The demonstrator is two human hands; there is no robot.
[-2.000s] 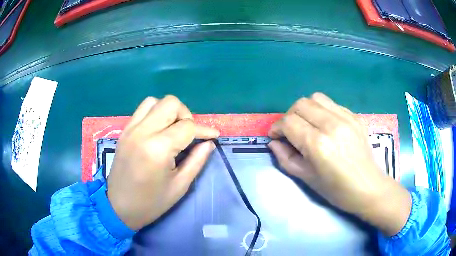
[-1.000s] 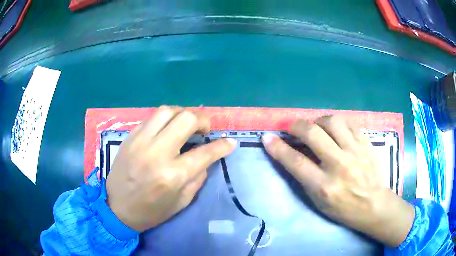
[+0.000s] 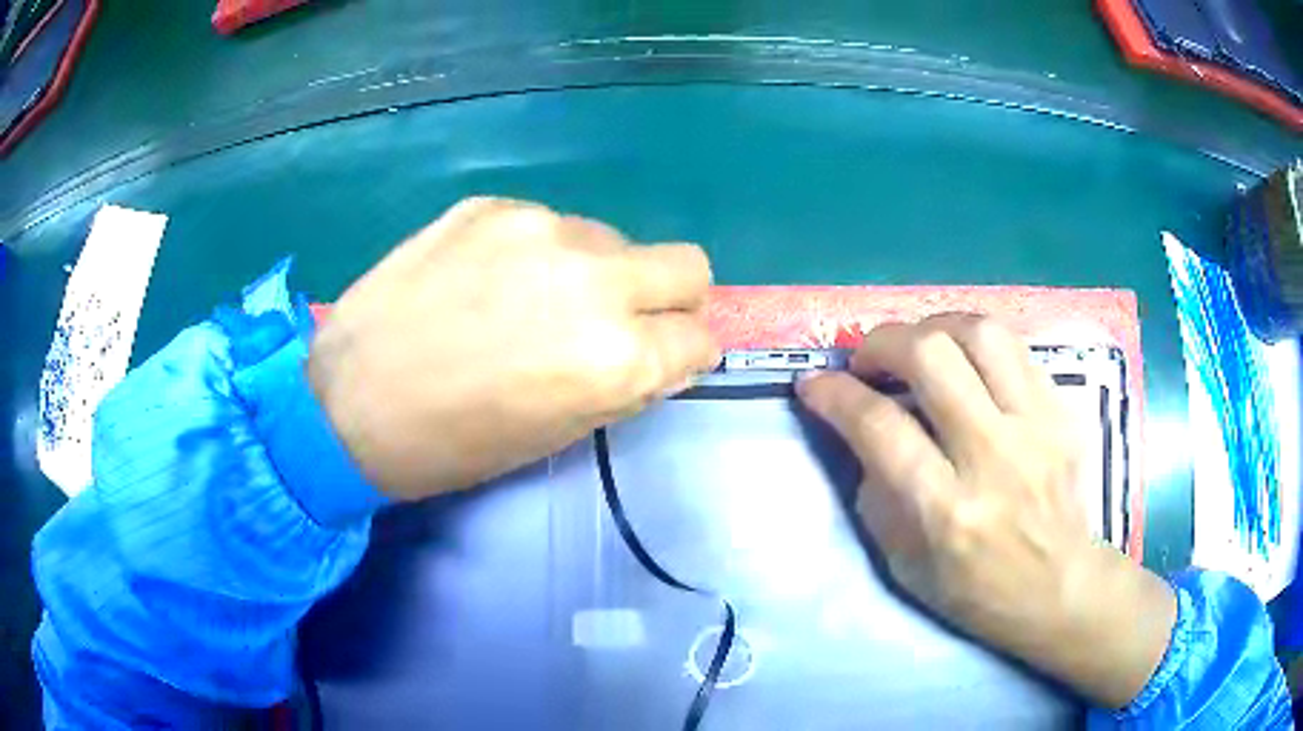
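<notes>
The dark grey laptop back cover [image 3: 800, 528] lies in the red-orange foam cradle [image 3: 786, 307]. A narrow strip [image 3: 783, 360] sits along its top edge. A thin black cable [image 3: 629, 536] runs from under my left hand down past the round logo mark. My left hand [image 3: 515, 343] is over the top edge left of the strip, fingers bent together; whether it holds anything is hidden. My right hand [image 3: 986, 486] rests on the top edge at the strip's right part, thumb and fingertips on the edge; its grip is unclear.
A white sheet with dark specks [image 3: 100, 329] lies at left. A sheet with blue streaks [image 3: 1229, 429] lies at right, beside a dark round tub [image 3: 1269, 257]. Other red cradles with covers [image 3: 1215, 79] show at the top corners.
My left hand has moved up and right along the top edge, its wrist turned over. My right hand has shifted slightly right. The cable's upper part lies further left.
</notes>
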